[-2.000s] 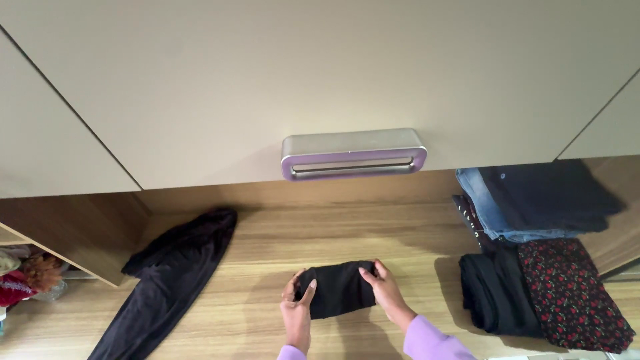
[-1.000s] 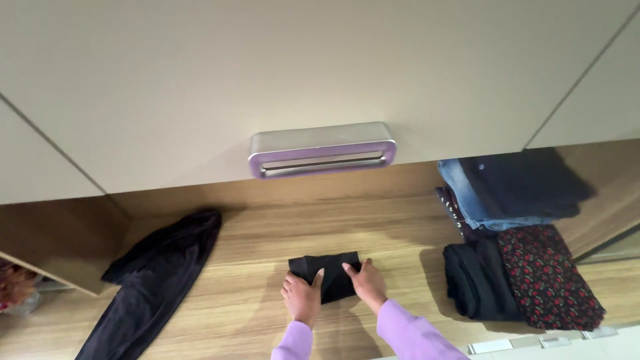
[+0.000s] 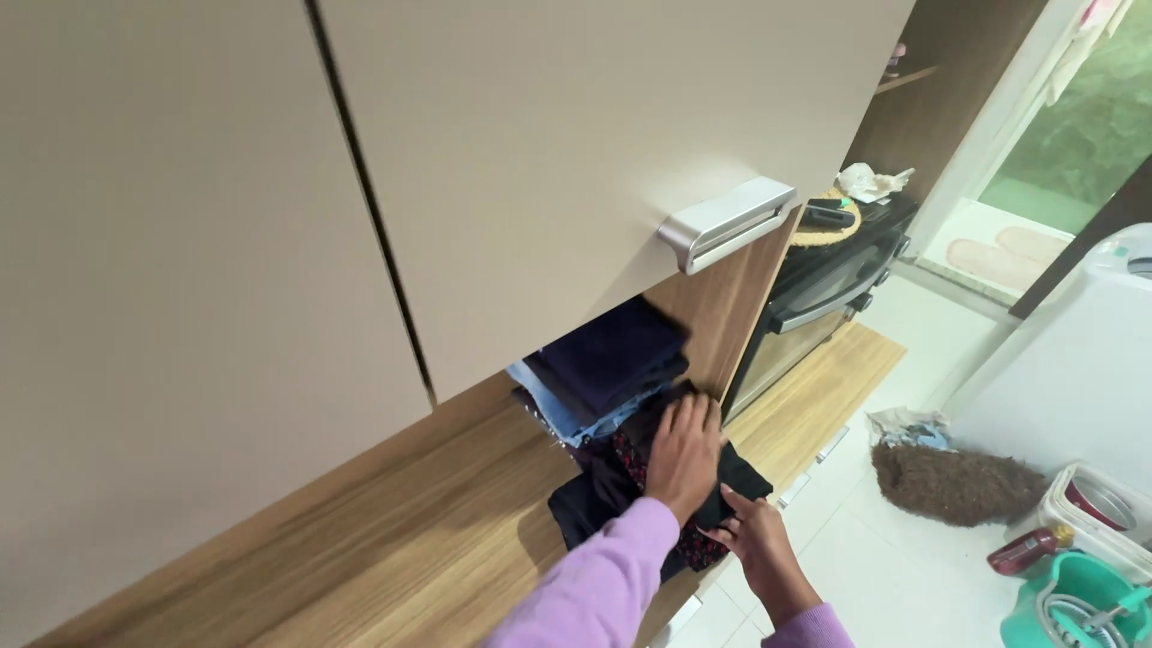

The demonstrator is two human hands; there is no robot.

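Observation:
A folded black cloth garment [image 3: 740, 479] lies on top of the red-patterned dark garment [image 3: 697, 547], close to the shelf's right end. My left hand [image 3: 686, 450] rests flat over the cloth there, fingers pointing up and away. At the black garment's near edge is my right hand [image 3: 751, 531], its thumb on top and its fingers partly hidden beneath. Dark folded clothes [image 3: 576, 504] lie to the left of the hands. Behind them a stack of folded denim [image 3: 562, 409] is topped by a navy garment [image 3: 621, 351].
A cabinet door with a metal handle [image 3: 733, 225] hangs over the wooden shelf [image 3: 387, 540]. To the right are a black oven [image 3: 810, 297], a brown shaggy mat [image 3: 963, 481] on the floor, a dark red bottle [image 3: 1026, 551] and a green bucket [image 3: 1071, 603].
Both hands have moved from mid-shelf to the clothes at the right, and the black garment now lies on the patterned one. The view has swung far right.

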